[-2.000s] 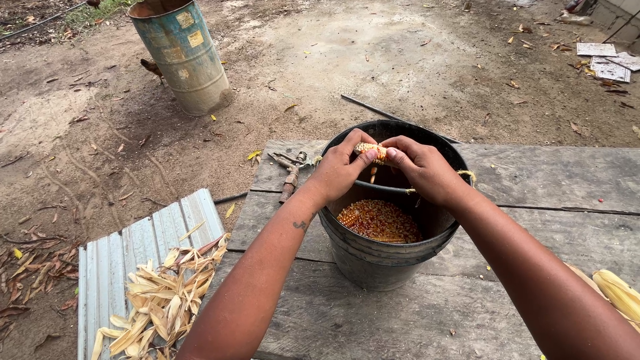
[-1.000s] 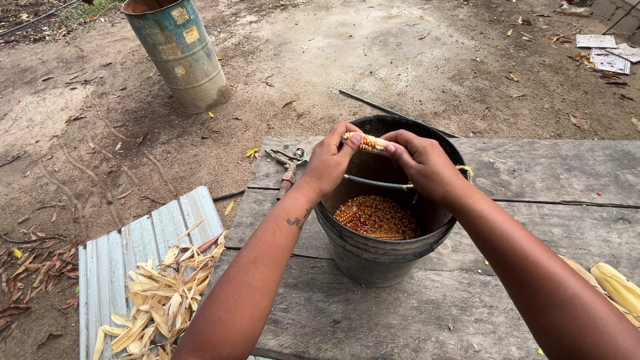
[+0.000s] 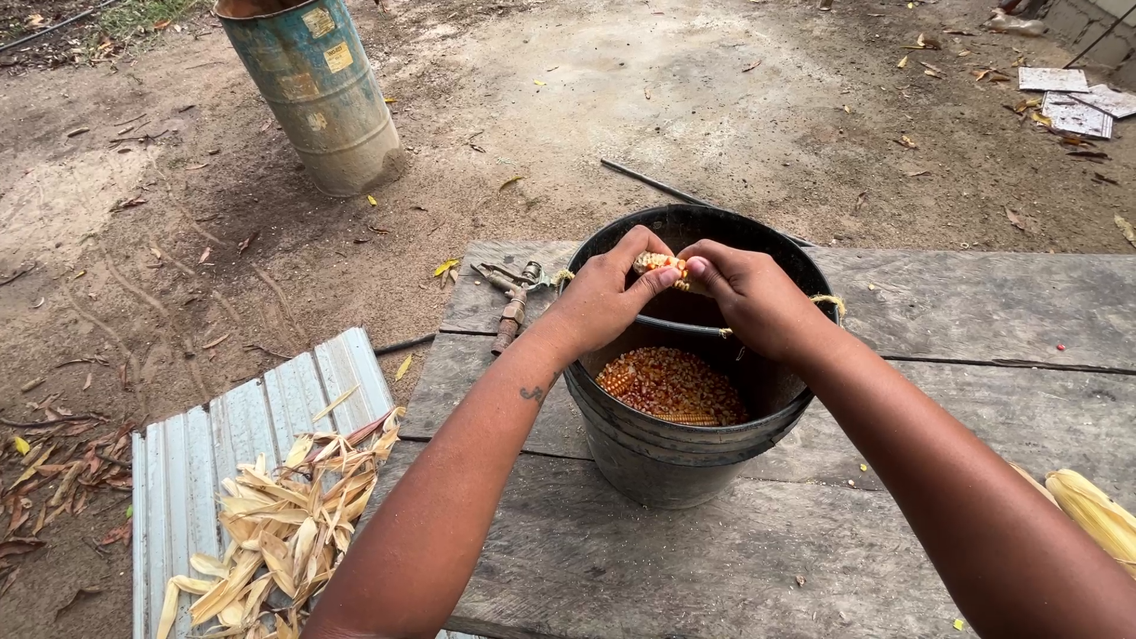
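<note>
My left hand [image 3: 612, 288] and my right hand [image 3: 750, 293] both grip a partly shelled corn cob [image 3: 661, 266], one at each end, with the thumbs close together on it. Pale bare patches and orange kernels show on the cob; its right end is hidden by my fingers. Below them stands a black plastic bucket [image 3: 683, 466] with a handle tied on by yellow cord. Inside lie loose orange corn kernels [image 3: 670, 382] and a few ears or pieces of corn [image 3: 688, 419].
The bucket rests on a weathered plank table [image 3: 958, 426]. Metal pipe fittings [image 3: 513, 306] lie left of it, husked corn ears [image 3: 1096, 515] at the right edge. Dry husks [image 3: 275, 541] cover part of a corrugated metal sheet [image 3: 182, 470]. A rusty drum [image 3: 311, 98] stands behind.
The cob was held more level, with more of it showing, one second ago; now my hands are closer together around it.
</note>
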